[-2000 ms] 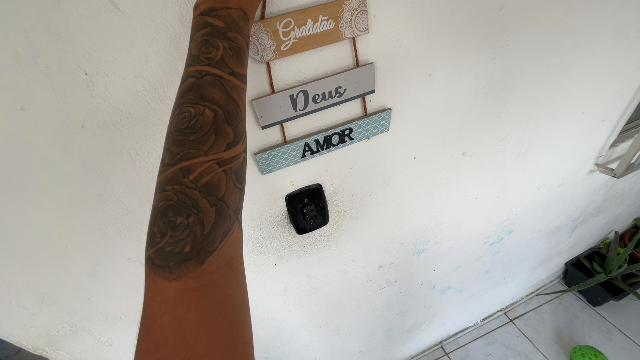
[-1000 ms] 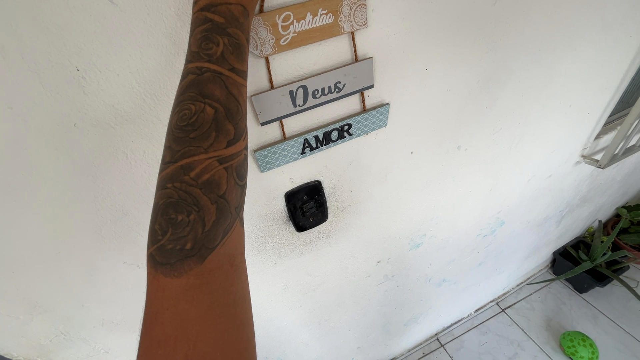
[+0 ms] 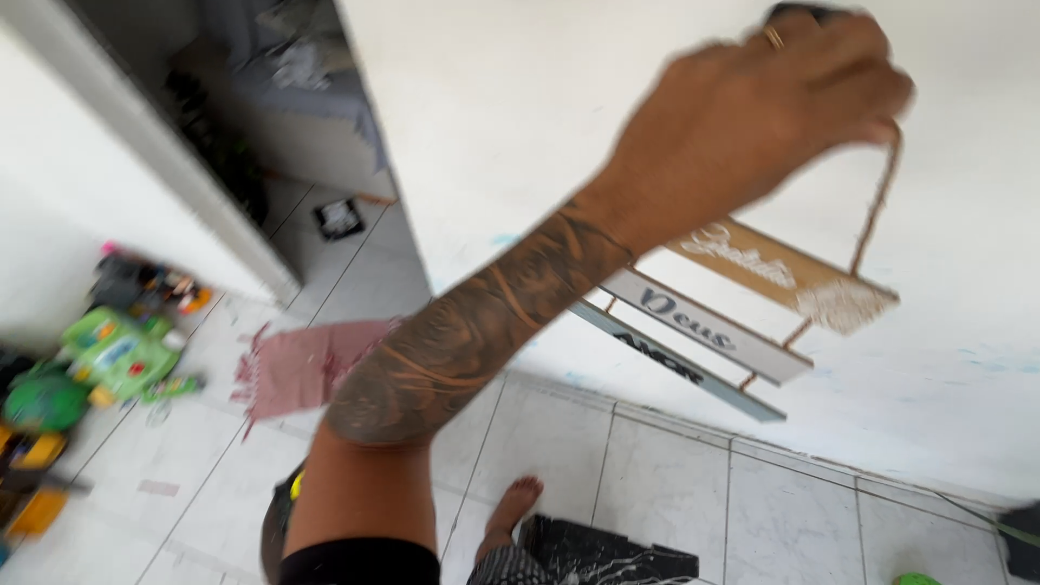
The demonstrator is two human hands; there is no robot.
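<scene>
My left hand (image 3: pixel 772 106), wearing a ring, is raised at the upper right with its back toward me. Its fingers grip the brown rope (image 3: pixel 877 203) of a hanging sign. Three plaques hang tilted under the hand: a tan one (image 3: pixel 780 280) with white lace-like decoration, a whitish one (image 3: pixel 691 313) and a light blue one (image 3: pixel 711 378). The tattooed forearm hides their left parts. Something black (image 3: pixel 800 12) shows behind the fingers; what it is, and whether it is held, I cannot tell. My right hand is out of view.
A doorway (image 3: pixel 366 146) opens at the left. On the tiled floor lie a pink fringed mat (image 3: pixel 301 366), colorful toys (image 3: pixel 122 349) and a dark object (image 3: pixel 340 218). A bare foot (image 3: pixel 516 504) is beside a black box-like item (image 3: pixel 609 552) with wires. A white wall (image 3: pixel 520 122) stands ahead.
The view has swung strongly to the doorway and floor. The hanging sign is now tilted the other way, and my left hand, out of view before, shows on its rope.
</scene>
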